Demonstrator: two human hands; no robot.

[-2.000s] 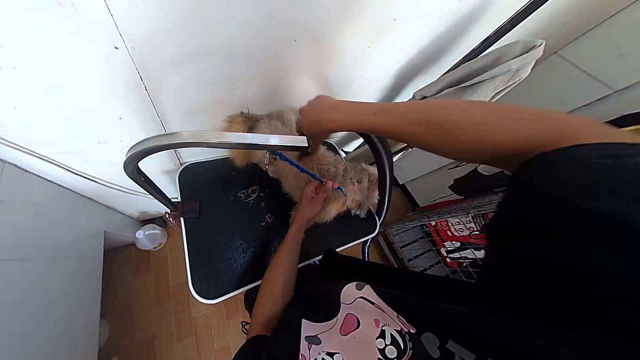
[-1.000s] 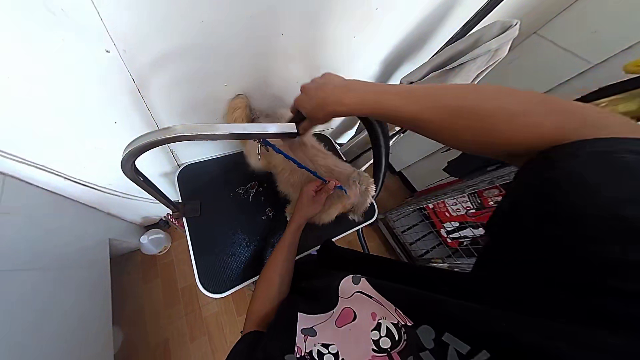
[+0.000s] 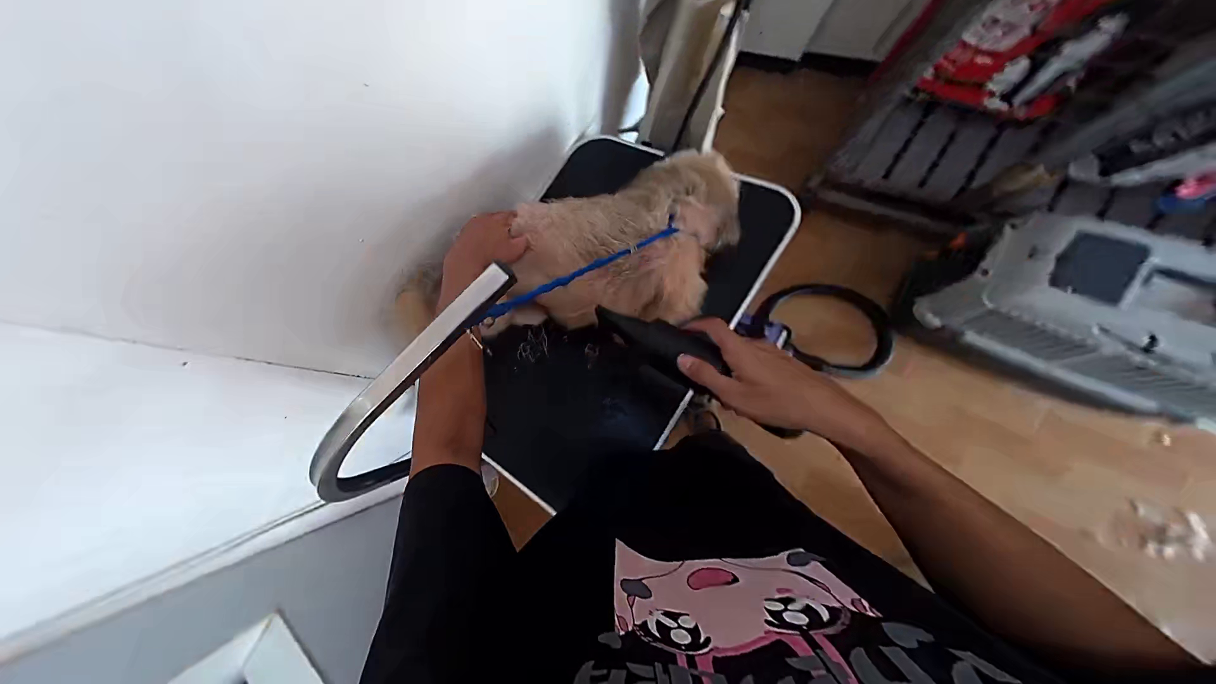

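A light tan, long-haired dog point(image 3: 598, 233) stands on a black grooming table point(image 3: 560, 399) with a white rim. A blue braided grooming loop point(image 3: 589, 269) runs from near its neck to the curved metal grooming arm point(image 3: 408, 370). My left hand point(image 3: 484, 249) rests on the dog's rear part, its fingers against the fur. My right hand point(image 3: 750, 372) is closed around a black dryer nozzle point(image 3: 660, 344), whose narrow tip points at the dog's lower side. Loose hair lies on the table below the dog.
The white wall point(image 3: 237, 190) stands close at the left. On the wooden floor at the right are a black hose point(image 3: 879, 328) and a grey pet carrier point(image 3: 1073, 294). Behind them is a wire cage point(image 3: 931, 142). Fabric point(image 3: 670, 76) hangs beyond the table.
My right hand has left the top of the grooming arm and now holds a black nozzle. My left hand has moved from near the dog's neck to its rear. The view has swung strongly.
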